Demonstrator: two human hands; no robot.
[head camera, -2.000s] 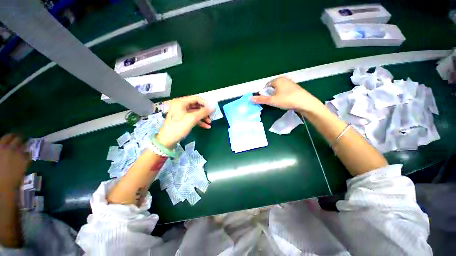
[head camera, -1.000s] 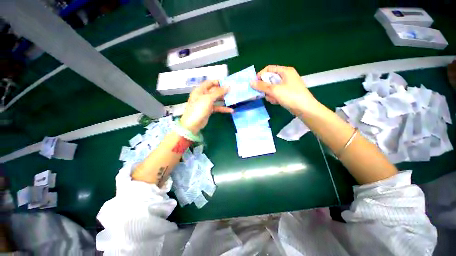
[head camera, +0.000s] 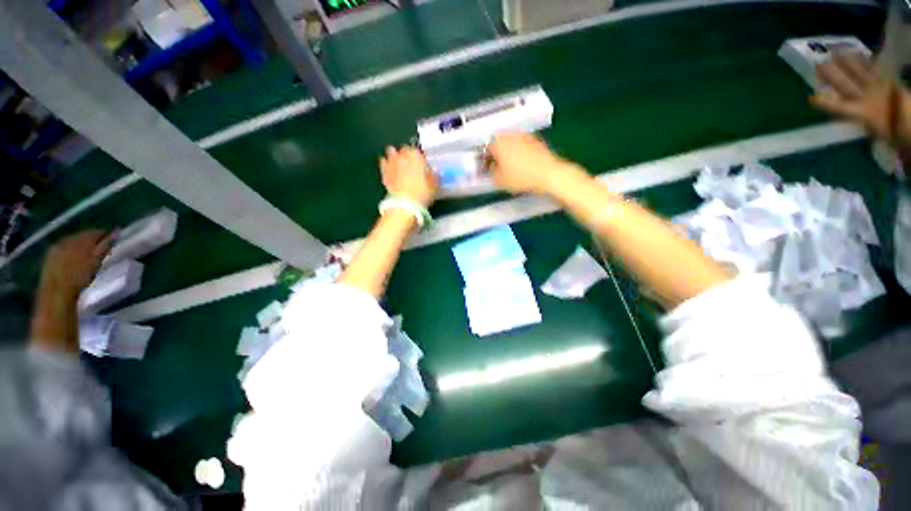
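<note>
My left hand (head camera: 409, 176) is at the left end of a lower white box on the conveyor. My right hand (head camera: 521, 164) is at its right end, blurred. A blue and white paper set (head camera: 457, 173) shows between them, over the box; whether the fingers grip it is unclear. A long gift box (head camera: 487, 118) with a dark watch-like picture lies just behind. On the bench in front are a blue card stack (head camera: 489, 252), with a whiter stack (head camera: 502, 301) nearer me. My left sleeve partly hides the small leaflet heap (head camera: 405, 384).
A large white paper heap (head camera: 794, 240) lies right, a loose white paper (head camera: 574, 274) beside the cards. A slanting grey post (head camera: 180, 150) crosses at left. Other people's hands reach in at left (head camera: 75, 259) and right (head camera: 859, 90), near boxes. A small white item (head camera: 209, 472) lies near the bench edge.
Both my hands have moved forward from above the bench to the box on the conveyor, taking the paper set there. The box pair has shifted right. Other hands have entered at both sides.
</note>
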